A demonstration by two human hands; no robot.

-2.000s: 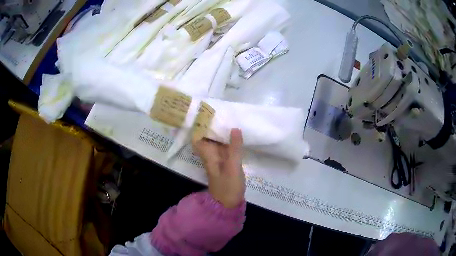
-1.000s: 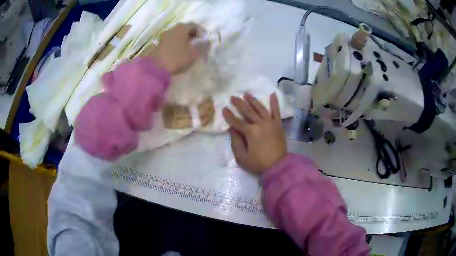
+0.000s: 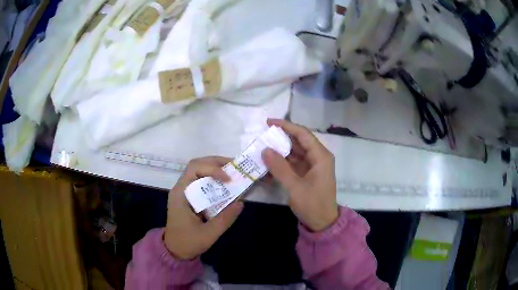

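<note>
A stack of white printed care labels with a thin yellowish band around its middle is held above the table's front edge. My left hand grips its lower left end. My right hand grips its upper right end, the thumb on top. Behind them a rolled cream-white cut-piece bundle lies across the table, with a tan bundle ticket under its white tie.
More cream bundles lie at the back left, one with a tan ticket. The sewing machine stands at the right, with black-handled scissors and snips on its bed. A tan-covered trolley is at lower left.
Both hands have left the cloth and come towards me, now holding the banded label stack. The ticketed bundle shows uncovered behind them. The view has shifted, so the machine sits higher in the picture.
</note>
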